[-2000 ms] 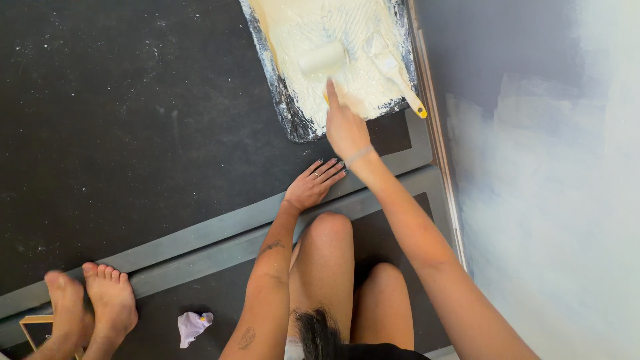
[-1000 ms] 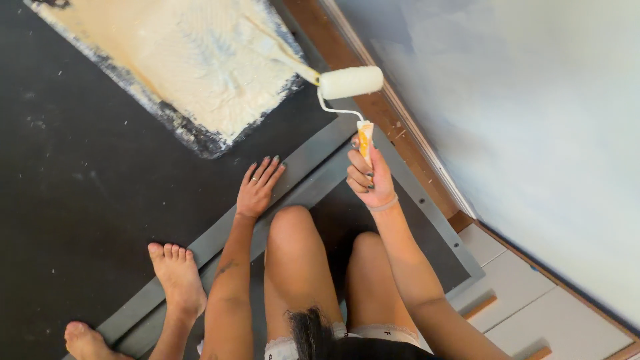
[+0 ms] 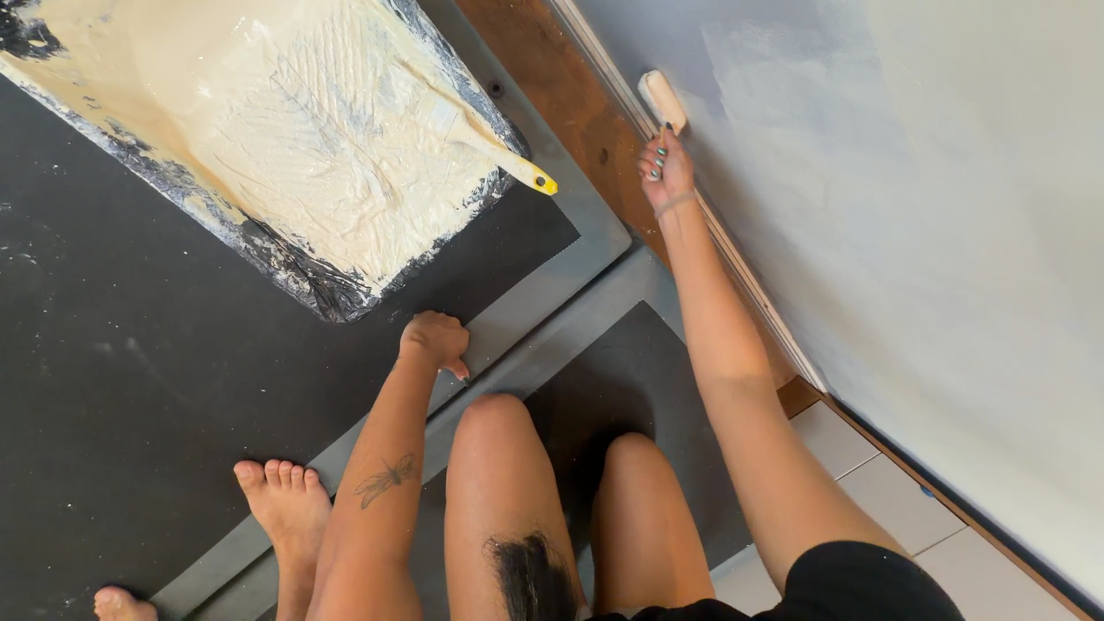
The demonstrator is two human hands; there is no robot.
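My right hand (image 3: 667,168) grips the handle of a paint roller (image 3: 663,101), whose pale sleeve lies against the lower part of a grey-and-white painted wall (image 3: 845,172). My left hand (image 3: 435,338) rests with its fingers folded on the grey metal edge of the dark platform, and holds nothing that I can see. Beyond it lies a paint tray (image 3: 336,297), covered with cream paint and with dark, paint-smeared edges. A paintbrush (image 3: 496,151) with a yellow handle tip lies across the tray's right side, its bristles in the paint.
The dark platform (image 3: 172,362) has grey metal edging. A brown wooden strip (image 3: 569,95) and pale trim run along the wall's foot. Another person's bare feet (image 3: 283,500) are at the lower left. Light floor tiles (image 3: 897,500) show at the lower right.
My right hand has brought the roller from above the platform to the wall. My left hand, spread flat before, has its fingers folded now. Two seconds ago the roller was over the tray.
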